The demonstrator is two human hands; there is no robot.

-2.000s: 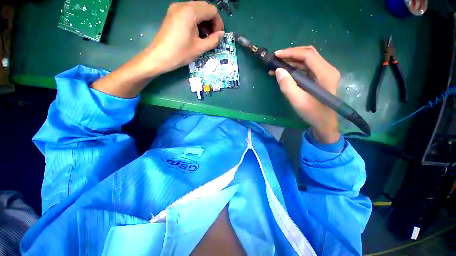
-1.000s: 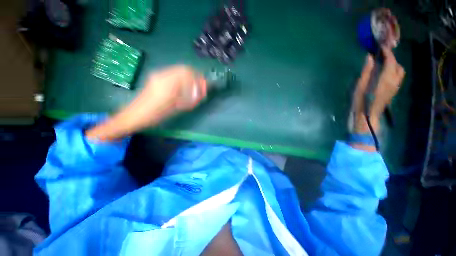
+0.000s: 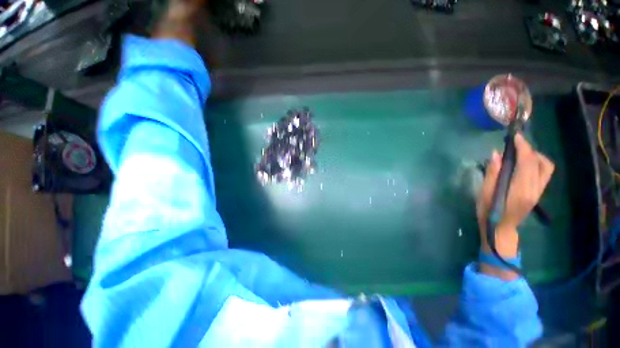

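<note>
My right hand (image 3: 520, 183) holds the dark soldering iron (image 3: 503, 180) at the right of the green mat (image 3: 381, 231). The iron's tip is at the reddish, shiny inside of the round blue-sided tin (image 3: 508, 98). My left hand (image 3: 180, 19) is stretched far forward to the top left, over the dark strip. It is dark, blurred and partly cut off by the frame's top edge, so I cannot tell what it holds. The pile of black and silver components (image 3: 291, 149) lies on the mat, left of the middle.
Populated boards (image 3: 547, 30) lie on the dark strip (image 3: 353, 41) beyond the mat. A black fan-like unit (image 3: 75, 158) stands at the left beside a brown cardboard surface (image 3: 24, 204). A dark frame edge (image 3: 591, 163) is at the far right. Pliers are mostly hidden by my right hand.
My view has shifted forward. My left hand has gone from near the mat's middle to the far top left. My right hand has moved the iron from the board to the tin at the right.
</note>
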